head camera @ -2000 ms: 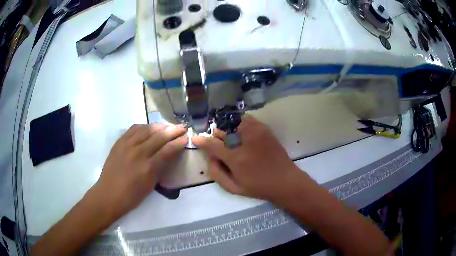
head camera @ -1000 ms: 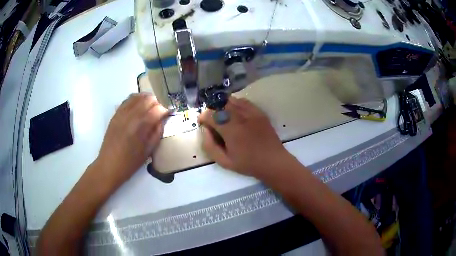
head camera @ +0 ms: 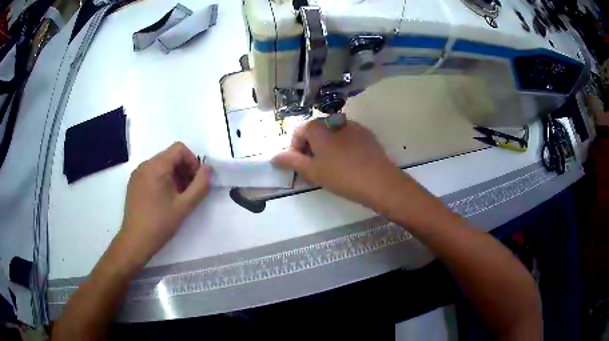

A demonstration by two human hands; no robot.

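Note:
A small pale piece (head camera: 248, 172) is stretched between my two hands, in front of the presser foot (head camera: 288, 113) and over the front left edge of the bed plate (head camera: 374, 143). My left hand (head camera: 167, 180) pinches its left end between thumb and fingers. My right hand (head camera: 334, 150) holds its right end, close to the lit needle area. A stack of dark squares (head camera: 97, 145) lies on the table at the left. Two curled pale and dark pieces (head camera: 190, 28) lie at the upper left.
The white sewing machine head (head camera: 427, 46) with a blue stripe spans the top. Yellow-and-black snips (head camera: 501, 138) and black-handled scissors (head camera: 553, 148) lie at the right. A grey ruler strip (head camera: 267, 270) runs along the front edge of the table (head camera: 160, 236).
Both hands have drawn away from the needle towards me, and the pale piece now shows between them. My left hand has moved down and away from the machine. The camera view has shifted.

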